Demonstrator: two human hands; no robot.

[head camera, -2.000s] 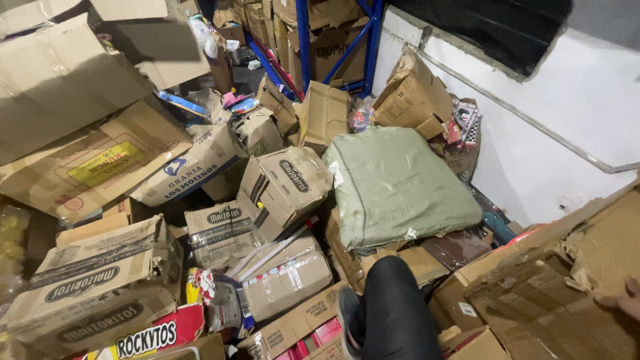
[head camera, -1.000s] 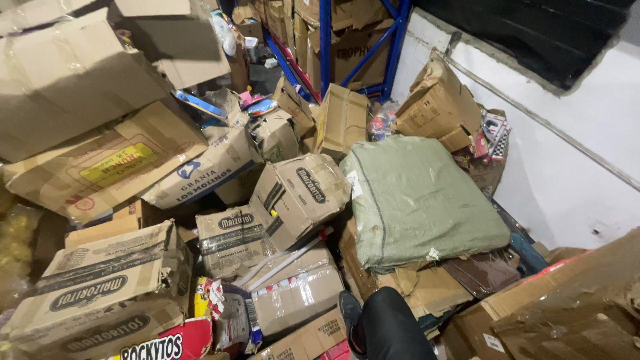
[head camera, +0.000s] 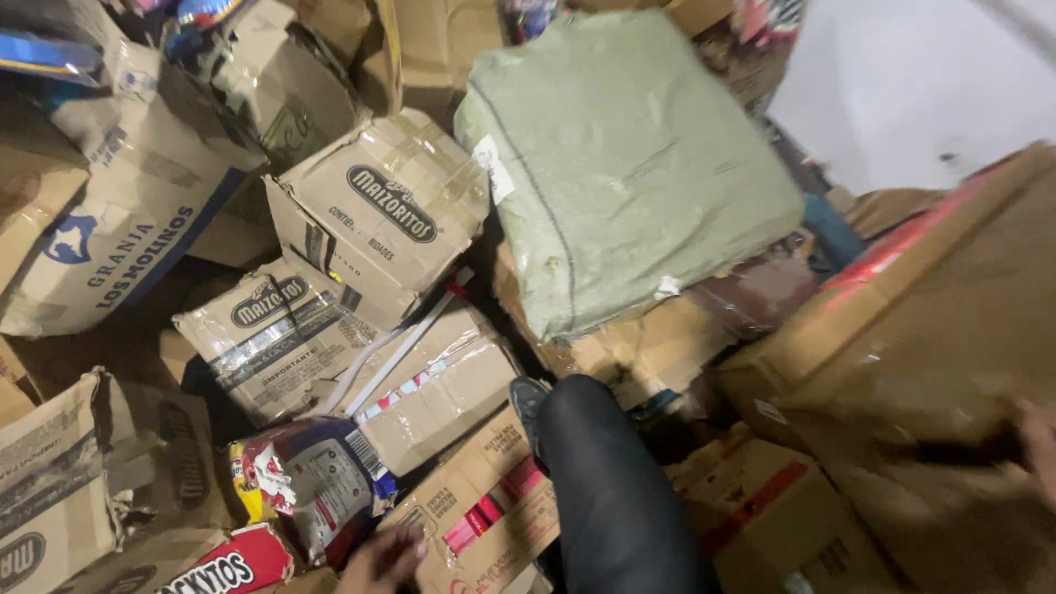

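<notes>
My left hand (head camera: 384,561) is at the bottom edge, blurred, beside a cardboard box with pink packs (head camera: 487,507) showing through its opening; whether it touches the box I cannot tell. A torn plastic snack bag (head camera: 318,487) lies just above and left of it. At the right edge my right hand (head camera: 1038,445), partly cut off and blurred, is against a large brown cardboard box (head camera: 924,355); its grip is unclear. My dark-trousered leg (head camera: 619,487) stands between the hands, the shoe (head camera: 528,404) beside a taped carton (head camera: 445,379).
A green wrapped bundle (head camera: 627,173) lies on flattened cardboard ahead. Dented snack cartons (head camera: 379,206) and a large printed carton (head camera: 124,198) are piled at the left. Another box (head camera: 767,503) sits low at the right. A white wall (head camera: 932,91) bounds the far right.
The view has tilted down and come closer to the pile. My left hand has come into view at the bottom. The right hand was visible at the right edge two seconds ago.
</notes>
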